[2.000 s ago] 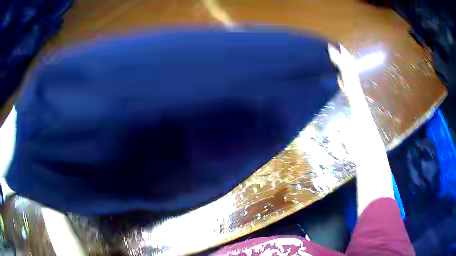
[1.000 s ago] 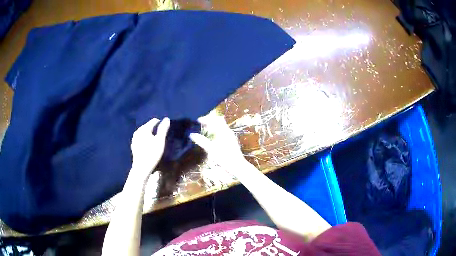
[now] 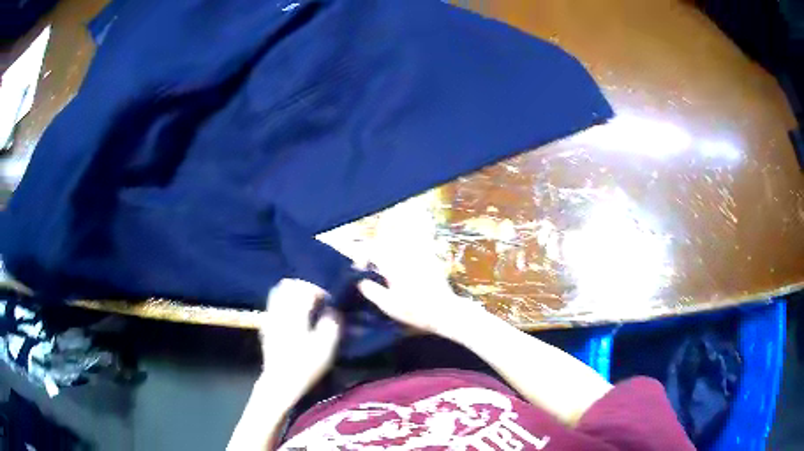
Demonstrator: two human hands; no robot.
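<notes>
A large matte navy garment (image 3: 379, 114) lies spread over the left and middle of the brown table. Its narrow end, perhaps a sleeve, comes down to the table's front edge near my body. My left hand (image 3: 301, 328) holds this end from the left, fingers curled around the cloth. My right hand (image 3: 410, 298) holds the same dark bunched part from the right, with thumb and fingers at the cloth. The fingertips are blurred and partly hidden in the fabric. A small pale mark shows on the garment near the top of the view.
The scratched, glossy brown tabletop (image 3: 705, 203) has a curved front edge. A white sheet (image 3: 22, 84) lies at the far left. A blue bin (image 3: 760, 370) with dark contents stands below the table at the right. Crumpled black and white material (image 3: 53, 348) is at lower left.
The garment was a blurred raised sheet, then lay flat. Since then, its narrow end and both hands have come closer to my body, past the table edge. The view has shifted.
</notes>
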